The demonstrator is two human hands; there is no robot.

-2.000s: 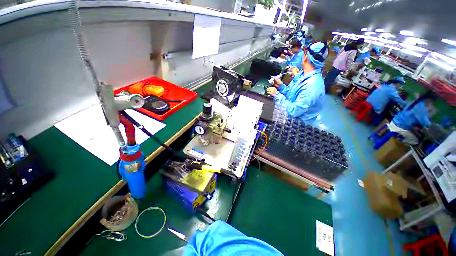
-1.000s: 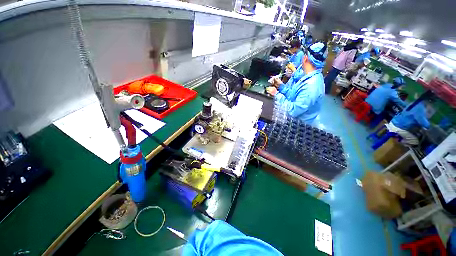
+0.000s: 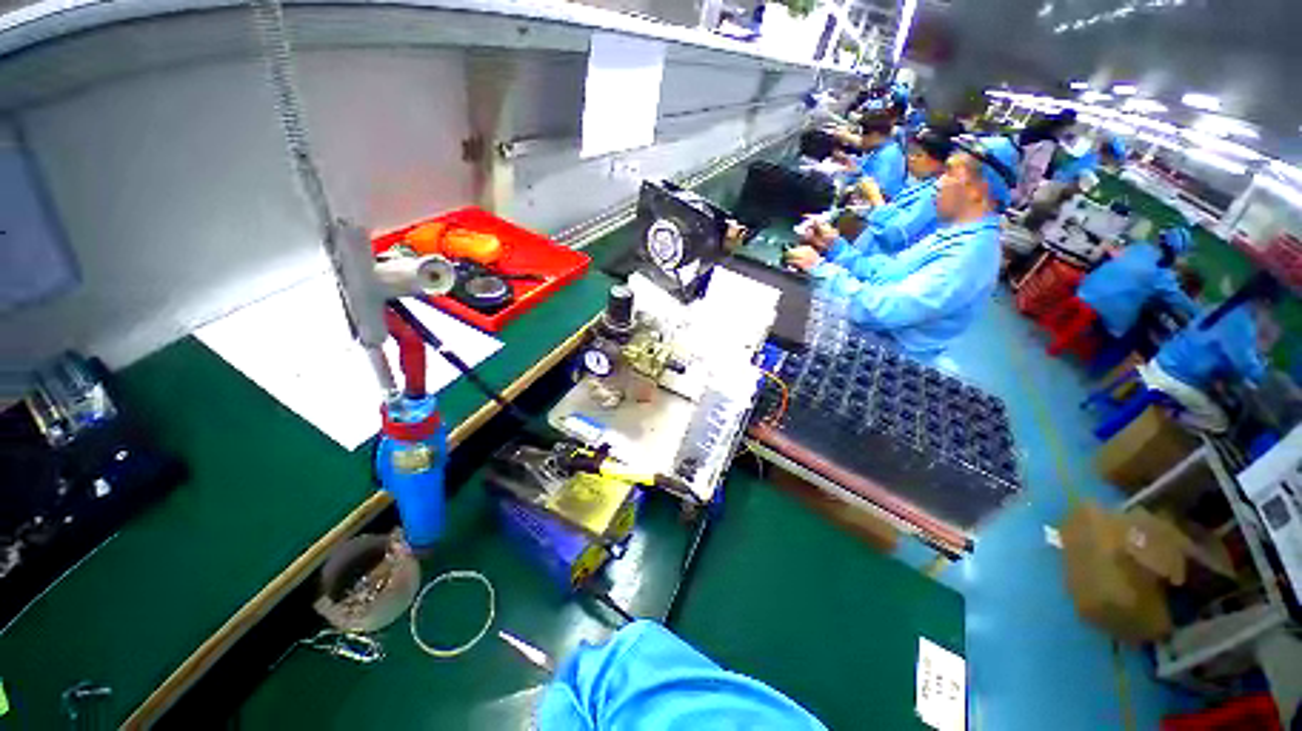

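Observation:
Neither of my hands shows. A blue sleeve [image 3: 678,688] of mine enters at the bottom edge, and its hand is out of the picture. A thin pale pointed tool [image 3: 526,650] lies or sticks out beside the sleeve; what holds it, if anything, is hidden. A pale wire ring [image 3: 453,614] lies on the green mat left of it. A round pot [image 3: 369,583] with coppery bits stands beside the ring. A blue electric screwdriver [image 3: 414,486] with a red top hangs over the shelf edge from a coiled line.
A blue-yellow box unit [image 3: 568,531] and a press fixture with a gauge [image 3: 628,407] stand ahead. A red tray [image 3: 550,281] and black parts tray [image 3: 72,471] are on the upper shelf. Dark units fill a tray [image 3: 892,429] at right. A person in blue [image 3: 928,279] sits beyond.
The camera view has turned slightly, so the bench things appear shifted to the right. The nearby person in blue now sits more upright, with the face side turned more into view. My hands remain out of the picture.

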